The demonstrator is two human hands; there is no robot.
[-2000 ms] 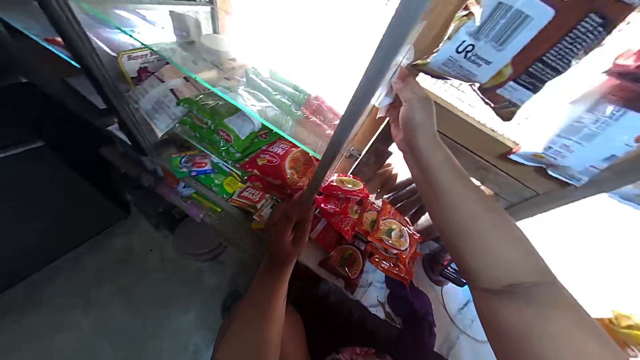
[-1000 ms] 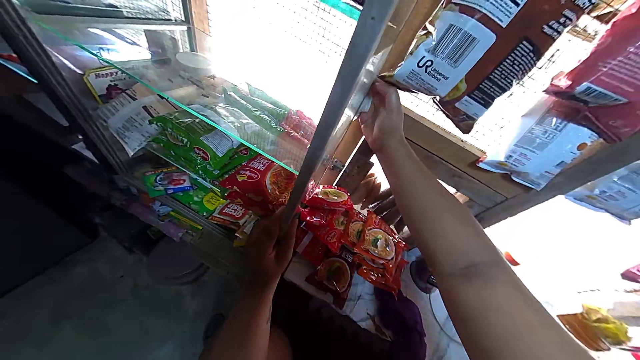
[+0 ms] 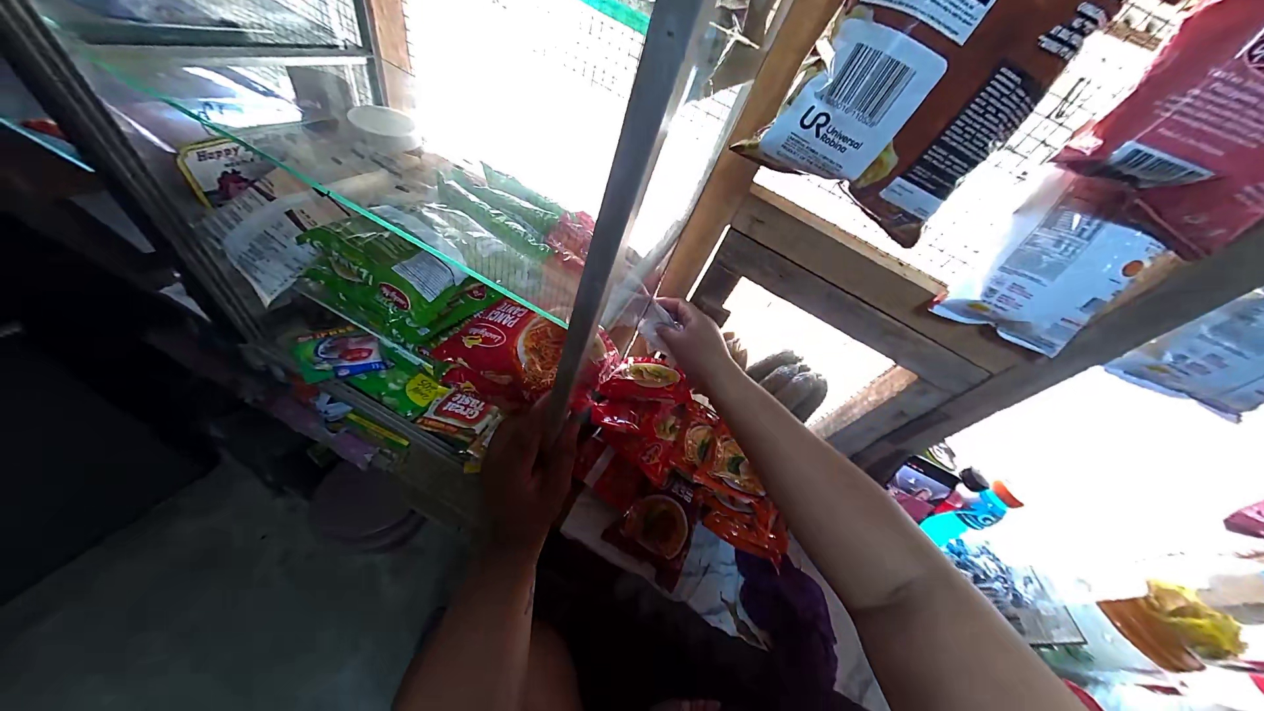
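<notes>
My left hand (image 3: 530,474) grips the lower part of an upright metal frame post (image 3: 632,188) of a glass display case. Beyond that post, my right hand (image 3: 691,341) pinches a thin whitish cloth or tissue (image 3: 656,326) against the side glass pane. Red noodle packets (image 3: 691,434) lie in a heap below my right forearm. Inside the case, left of the post, are a red pancit canton packet (image 3: 509,346), green packets (image 3: 385,281) and small sachets (image 3: 341,354). The glass shelf edge (image 3: 365,210) runs above them.
Snack bags (image 3: 879,99) hang at the upper right before wire mesh, near a wooden frame (image 3: 839,237). Bottles (image 3: 973,513) and other goods stand at the lower right. A round stool (image 3: 365,509) is on the concrete floor at left. A purple cloth (image 3: 785,612) hangs below the red packets.
My right hand has moved down along the side pane from near the upper wooden post. My left hand stays on the metal post.
</notes>
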